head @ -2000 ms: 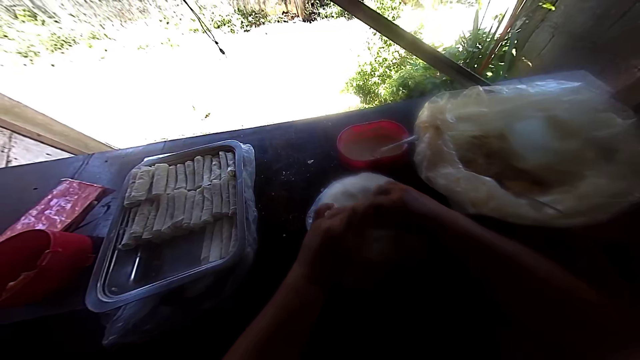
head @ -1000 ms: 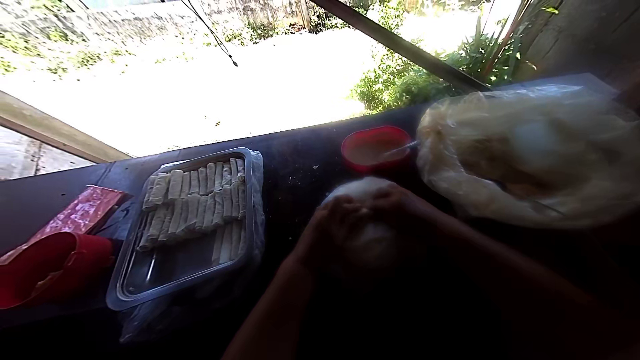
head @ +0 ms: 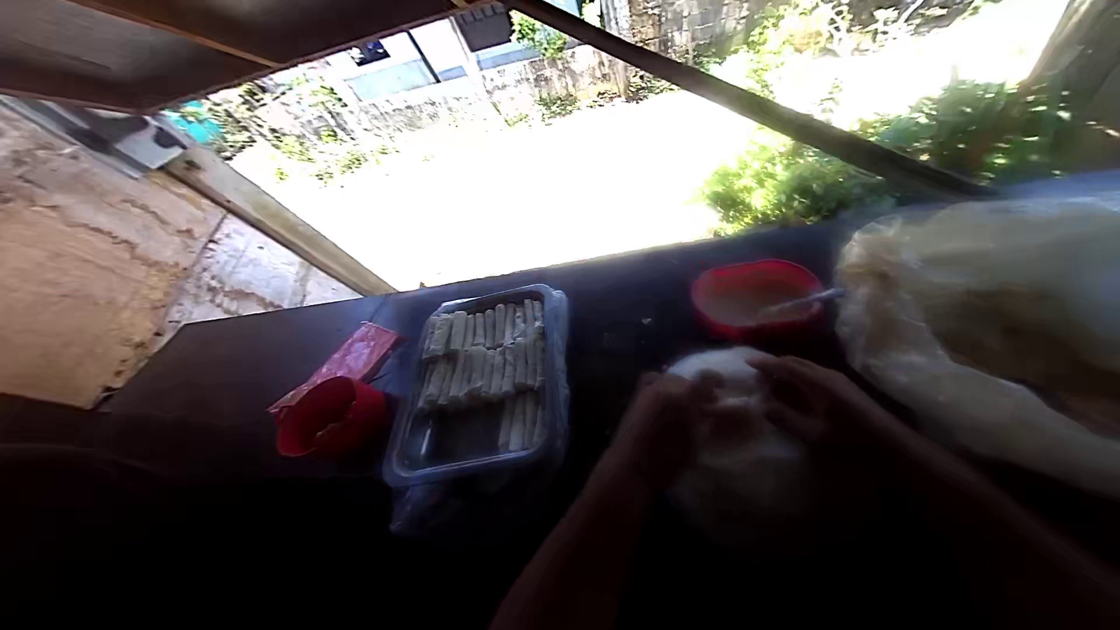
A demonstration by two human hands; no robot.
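Observation:
Both my hands are on a thin white round sheet, perhaps a wrapper, in deep shade on the dark table. My left hand (head: 665, 424) touches the left part of the white sheet (head: 735, 437), and my right hand (head: 801, 394) touches its upper right; the fingers of both are bent at it. Just beyond my hands stands a red bowl (head: 757, 328) of pale brown mix with a spoon or similar utensil in it. To the left, a clear plastic tray (head: 477, 472) holds rows of pale rolled sticks. A large translucent plastic bag (head: 892, 328) with pale and brownish contents lies at the right.
A red container (head: 332, 420) stands left of the tray, touching or very near a pink and red packet (head: 354, 359). The far edge of the dark table (head: 236, 350) borders a sunlit yard. A slanting pole (head: 744, 96) crosses beyond it.
The view has swung left and up. My hands stay together at the white sheet, their fingers slightly shifted. The tray, bowl and bag appear unmoved on the table.

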